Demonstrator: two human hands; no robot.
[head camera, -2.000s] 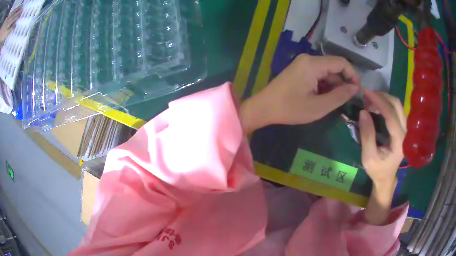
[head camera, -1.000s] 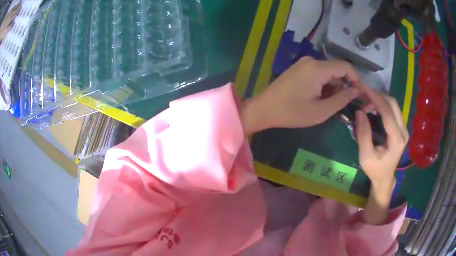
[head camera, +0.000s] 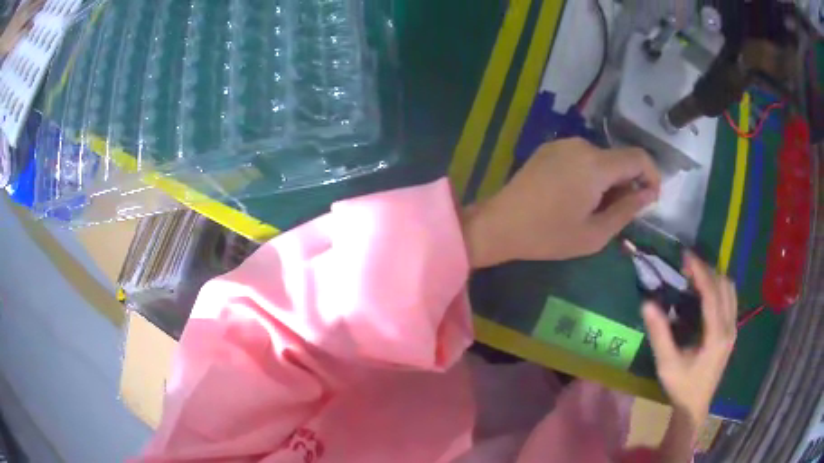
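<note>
My left hand (head camera: 569, 199) is bare, its fingers curled and fingertips pinched near the fixture's front edge; whether it holds a small part is hidden. My right hand (head camera: 697, 339) is lower right, thumb and fingers apart around dark pieces on the mat; no grip on them shows. Test leads with pale, metallic-tipped clips (head camera: 664, 273) lie between the hands. The silver test fixture (head camera: 646, 113) stands on a pale base plate, behind my left hand. Its dark clamp plunger (head camera: 694, 110) is over the block. The red clamp handle (head camera: 788, 217) is at the right.
A clear blister tray (head camera: 217, 99) lies at left. A blue piece (head camera: 547, 127) sits beside the fixture. A green label (head camera: 589, 333) is on the mat inside yellow tape. Red wires (head camera: 754, 127) run at right. Stacked trays (head camera: 809, 362) stand at the right edge.
My right hand has moved away from my left hand, towards me, and its fingers have spread. My left hand stays pinched. The view has shifted, and the red handle appears farther right.
</note>
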